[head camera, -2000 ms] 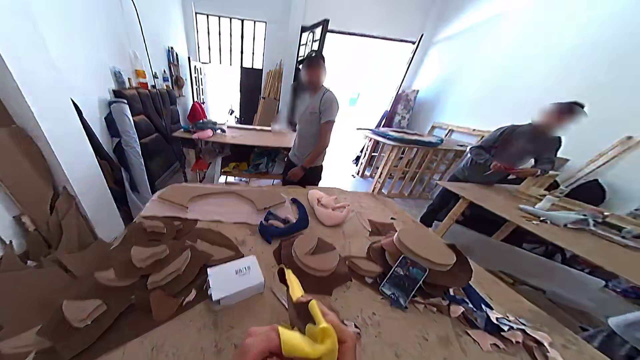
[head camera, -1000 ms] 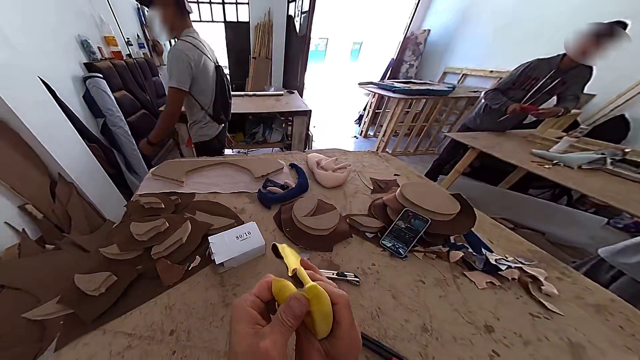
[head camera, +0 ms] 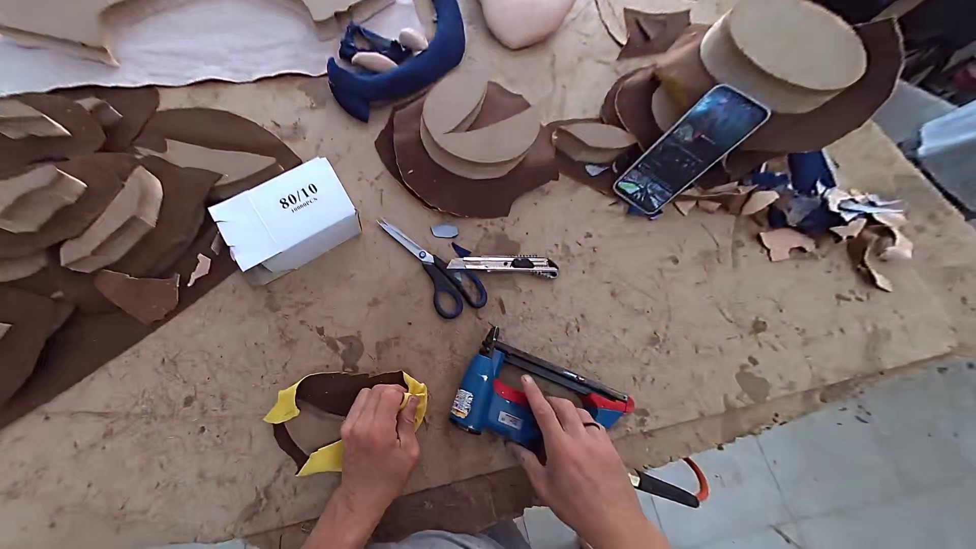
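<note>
My left hand point(head camera: 379, 435) pinches the right end of a small fabric-covered piece point(head camera: 320, 419), dark brown and tan with yellow fabric edges, lying on the wooden table. My right hand point(head camera: 568, 450) rests with spread fingers on the handle of a blue and red pneumatic stapler point(head camera: 507, 408); whether the fingers close round it, I cannot tell. The stapler lies on its side just right of the fabric piece. Above it are dark-handled scissors point(head camera: 435, 271), partly spread, and a utility knife point(head camera: 507, 264) touching or nearly touching them.
A white cardboard box point(head camera: 286, 217) stands beside brown pieces with foam point(head camera: 114, 213) at left. Round foam pieces point(head camera: 480, 137), a curved blue padded piece point(head camera: 450, 46), a smartphone point(head camera: 692, 149) and scraps point(head camera: 831, 213) lie farther back. An orange-and-black handle point(head camera: 671, 486) shows at the table's near edge.
The view has tilted down sharply. The yellow-edged piece, earlier held up in both hands, is now on the table under my left hand. My right hand has left it and is on the stapler.
</note>
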